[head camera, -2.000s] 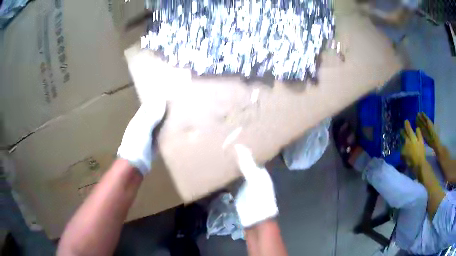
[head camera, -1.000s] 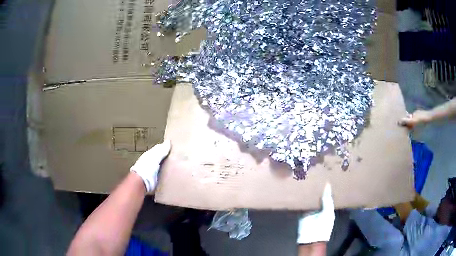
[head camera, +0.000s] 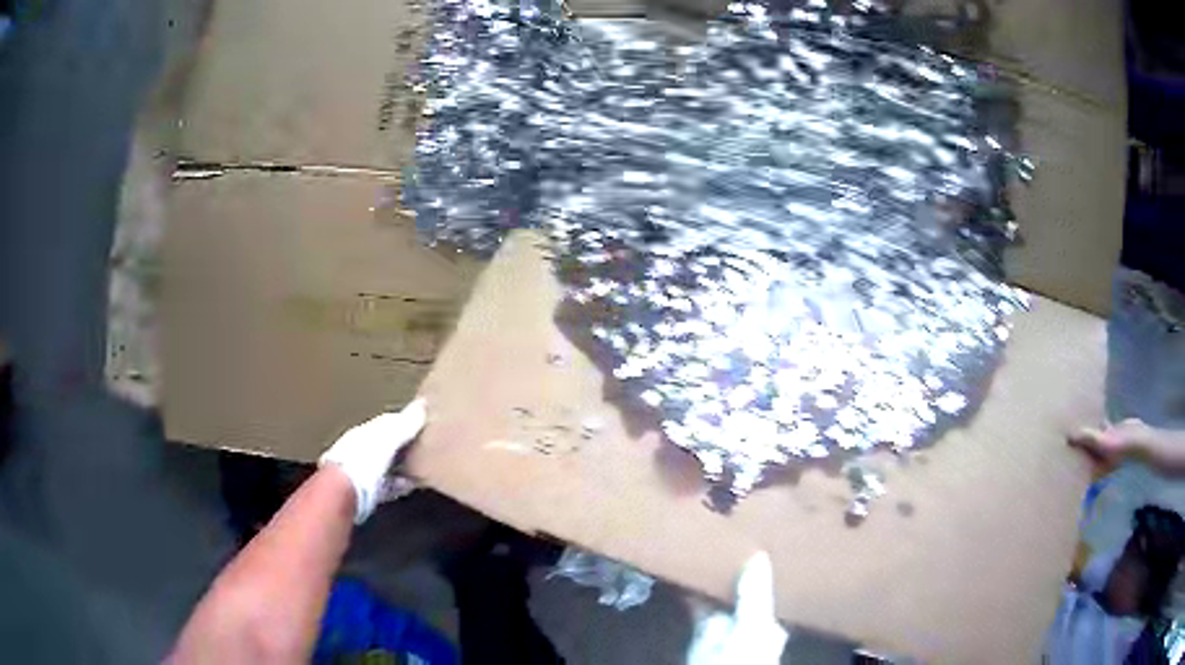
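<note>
A large heap of small shiny metal parts lies on a brown cardboard sheet and spreads onto the larger cardboard beneath and behind it. The cardboard around the heap's near edge is dark and wet-looking. My left hand, in a white glove, grips the sheet's near left corner; the fingers below it are hidden. My right hand, also gloved, holds the sheet's near edge with the thumb on top; the picture's bottom edge cuts it off.
Another person's bare hand holds the sheet's right edge. A seated person shows partly at the lower right. A crumpled clear plastic bag lies on the floor below the sheet. A blue object is at the bottom left.
The sheet has come lower in view and tilted, its right side nearer. More parts now lie on the larger cardboard at the left. Both my hands and the other person's hand still hold it.
</note>
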